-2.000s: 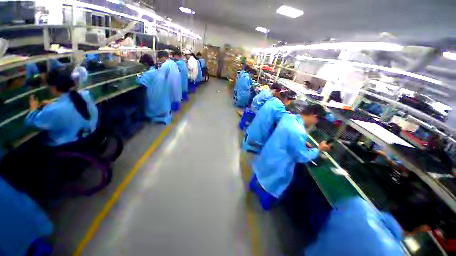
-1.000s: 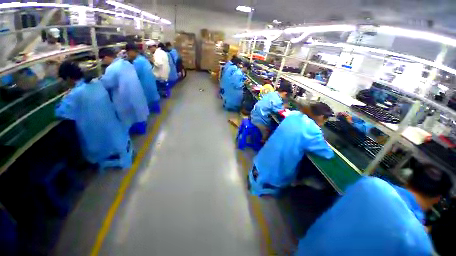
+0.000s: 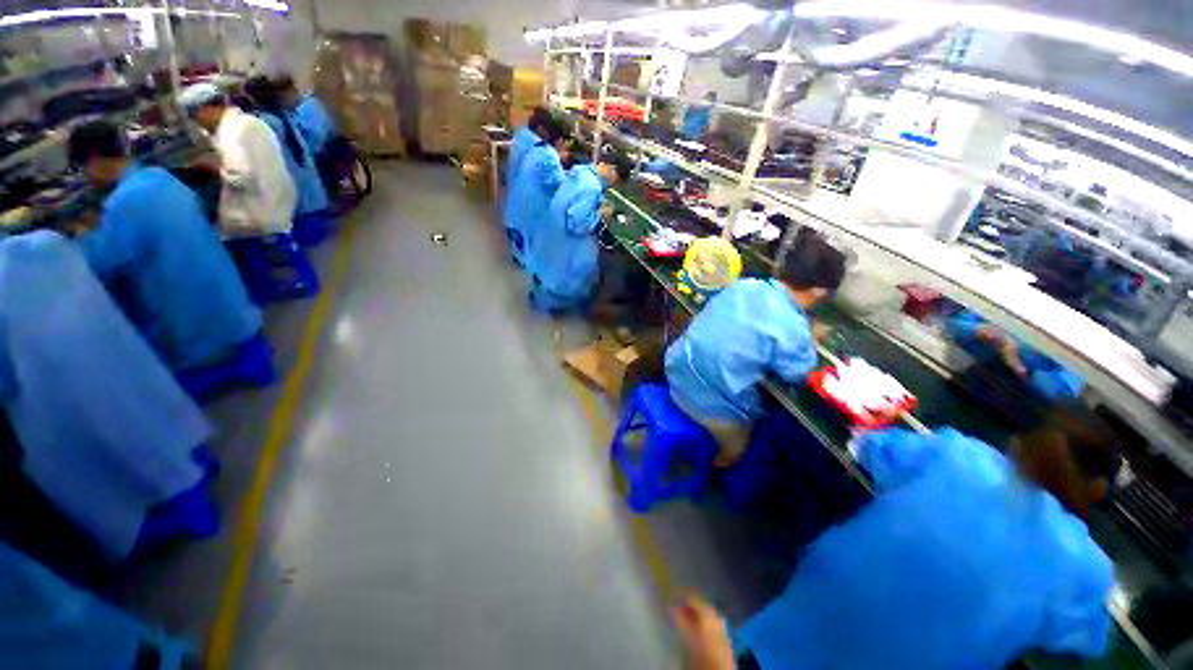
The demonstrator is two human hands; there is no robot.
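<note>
A blurred hand, which looks like my right hand [image 3: 704, 631], shows at the bottom edge, right of centre, over the aisle's right side. It is cut off by the edge, and I cannot tell whether it holds anything. My left hand is not in view. The grey aisle floor [image 3: 419, 432] lies in front of me between two yellow lines. A person in a blue smock [image 3: 929, 556] bends over the right bench, close beside the hand.
More people in smocks line both sides. A blue stool [image 3: 665, 445] stands at the right bench. A red tray with white pieces [image 3: 864, 393] and a yellow round object [image 3: 712, 263] are along the green bench. Flat cardboard [image 3: 602, 363] lies on the floor; stacked cartons [image 3: 451, 98] stand behind.
The view has moved forward along the aisle and swung right. The cartons and farther workers appear larger. A hand has come into view at the bottom edge.
</note>
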